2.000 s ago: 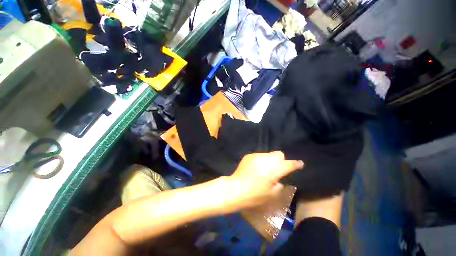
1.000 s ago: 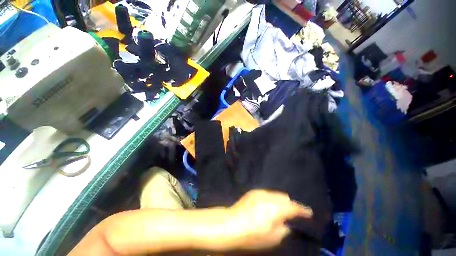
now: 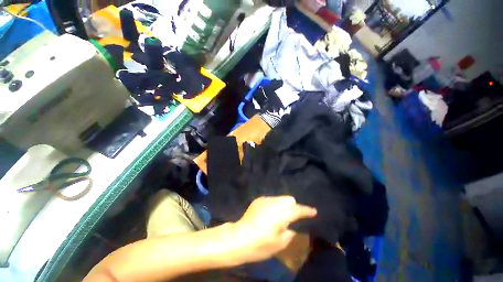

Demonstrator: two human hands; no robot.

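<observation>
My left hand (image 3: 270, 223) reaches in from the lower left with its bare forearm. Its fingers are curled on a black garment (image 3: 314, 171), pinching the cloth, with one finger pointing right. The garment lies in a loose heap in front of me, and a narrow straight black piece (image 3: 222, 165) hangs at its left side. A patch of skin, apparently my right hand (image 3: 295, 252) or wrist, shows just below my left hand beside black cloth. Its fingers are hidden.
A cream sewing machine (image 3: 60, 99), scissors (image 3: 69, 179) and flat black pad (image 3: 121, 135) are on the white table at left. A yellow-orange tray (image 3: 204, 99) holds black scraps. A brown board (image 3: 251, 131) and blue crate (image 3: 242, 110) are beyond the garment, near grey cloth (image 3: 292, 55).
The view first swung, then shifted slightly. The garment, spread flatter one second ago, is now more bunched, its right part lower. My left hand stays on it, slightly higher and further left in view.
</observation>
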